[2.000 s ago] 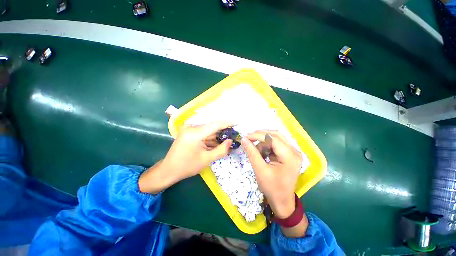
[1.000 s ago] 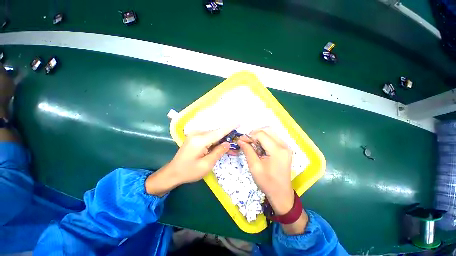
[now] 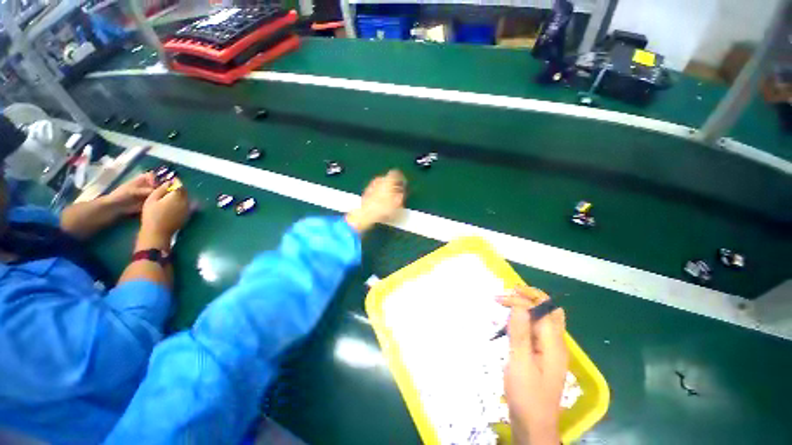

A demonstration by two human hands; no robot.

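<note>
My left hand (image 3: 380, 200) is stretched out over the white edge rail (image 3: 304, 189) at the conveyor belt (image 3: 486, 187). It is blurred, and I cannot tell whether it holds anything. A black electronic module (image 3: 425, 160) lies on the belt just beyond it. My right hand (image 3: 536, 348) is over the right side of the yellow tray (image 3: 395, 352) and holds dark tweezers (image 3: 531, 315), tips pointing left. White small parts (image 3: 443, 348) fill the tray, partly washed out by glare. A loose white piece (image 3: 372, 281) is at the tray's upper left corner.
More modules (image 3: 334, 168) are spread along the belt. Two modules (image 3: 246, 206) lie on the near worktop. At left, a person in a blue smock (image 3: 78, 322) handles a module. Red and black trays (image 3: 230, 43) stand far upper left. A dark scrap (image 3: 686, 383) lies right of the tray.
The view has tilted up. My hands have parted: the left moved forward and left to the belt, while the right stayed over the tray. The module between them is no longer seen there.
</note>
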